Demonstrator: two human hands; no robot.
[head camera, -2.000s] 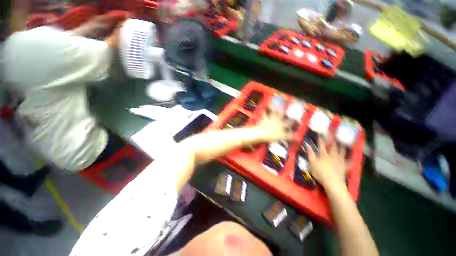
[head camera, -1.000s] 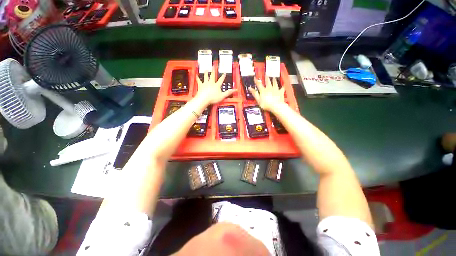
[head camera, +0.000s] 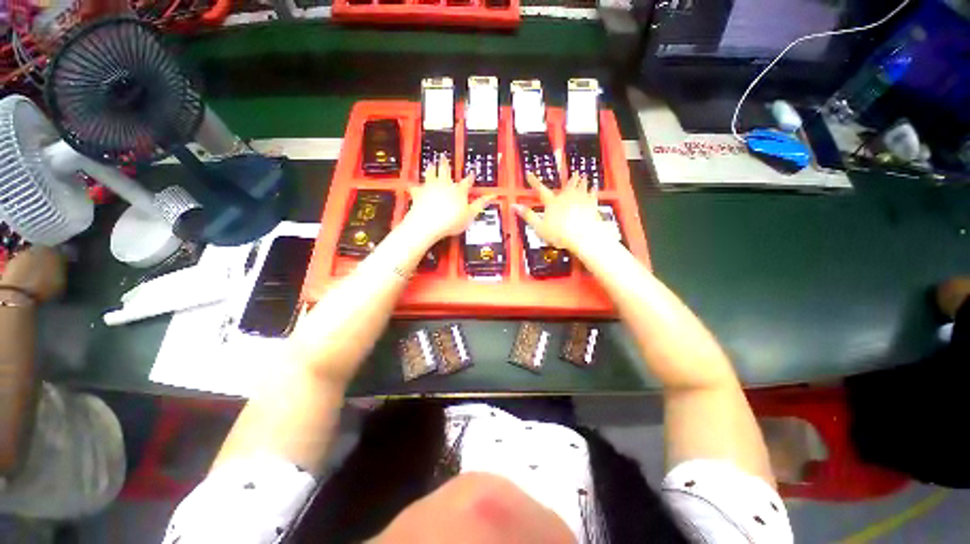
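Observation:
The red phone tray (head camera: 484, 301) lies in front of me. Several open flip phones stand in its back row, with pale lit displays (head camera: 482, 103) upright and black keypads (head camera: 482, 157) facing me. My left hand (head camera: 439, 204) rests with spread fingers at the lower ends of the two left open phones. My right hand (head camera: 564, 216) is spread the same way at the two right ones. Neither hand grips anything. Shut phones (head camera: 484, 239) lie in the front row, some partly hidden under my hands. A shut phone (head camera: 380, 146) is in the back left pocket.
Several batteries (head camera: 452, 347) lie along the bench edge before the tray. At left are a smartphone (head camera: 279, 285) on a paper sheet (head camera: 191, 356), a dark fan (head camera: 126, 90) and a white fan (head camera: 43, 170). A blue mouse (head camera: 778, 151) is at right. Other people's arms show at both sides.
Both hands have moved from the displays down to the lower part of the keypads, uncovering more keys. The view has shifted, so the tray appears higher in the picture.

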